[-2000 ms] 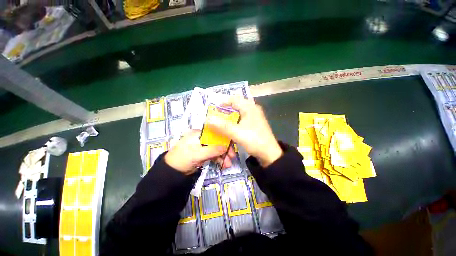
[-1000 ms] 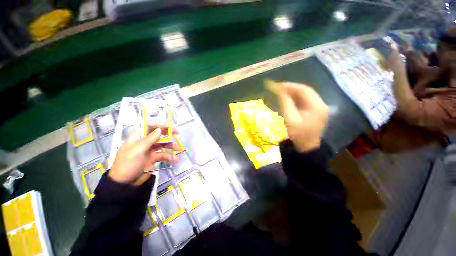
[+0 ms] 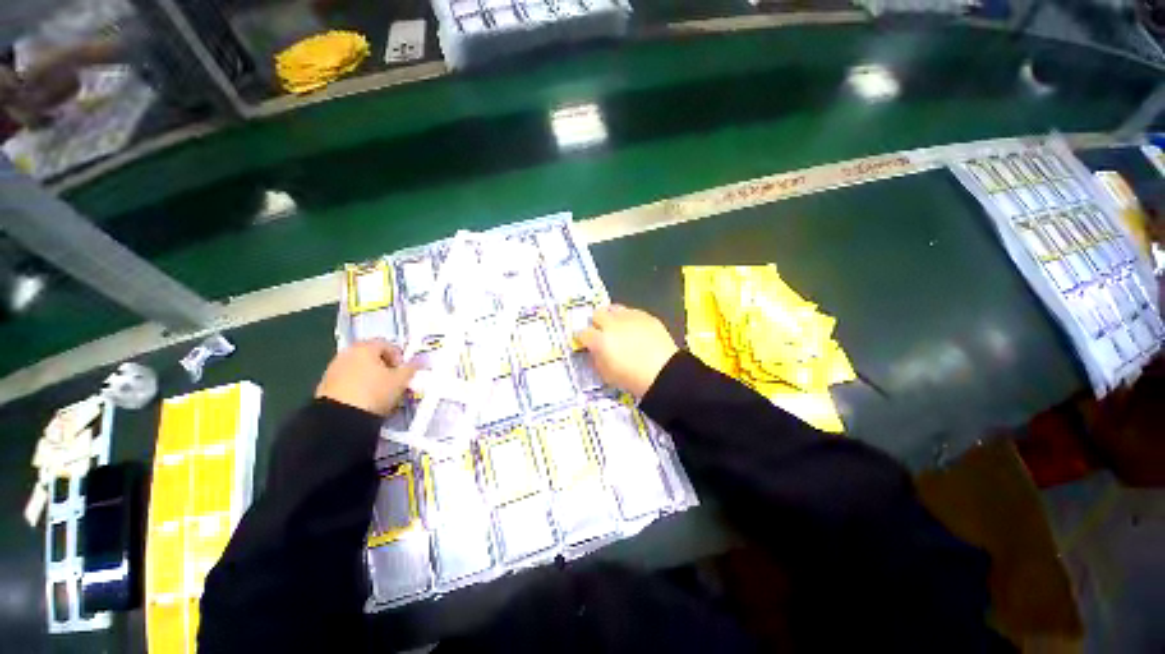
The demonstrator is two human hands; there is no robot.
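A blister tray (image 3: 530,505) lies in front of me, its pockets holding thin frames, several with yellow borders. A white ladder-like strip (image 3: 447,415) lies across the tray's left middle. My left hand (image 3: 371,374) is at the tray's left side, fingertips by the strip; whether it grips anything is unclear. My right hand (image 3: 626,349) is over the tray's right side, fingertips at a yellow-bordered frame in a pocket; its grip is hidden. A pile of yellow pieces (image 3: 767,335) lies right of the tray.
A sheet of yellow pieces (image 3: 194,492) lies left, beside a black block (image 3: 110,537) on a white strip. White scraps (image 3: 70,441) and clear plastic (image 3: 207,354) lie near the metal post (image 3: 109,249). Another tray (image 3: 1067,243) is at right. The green belt (image 3: 486,153) runs beyond.
My right hand has come back from beside the yellow pile to the tray's right side. My left hand has lowered to the tray's left; the yellow-bordered frame it held up is no longer there. The view has turned left.
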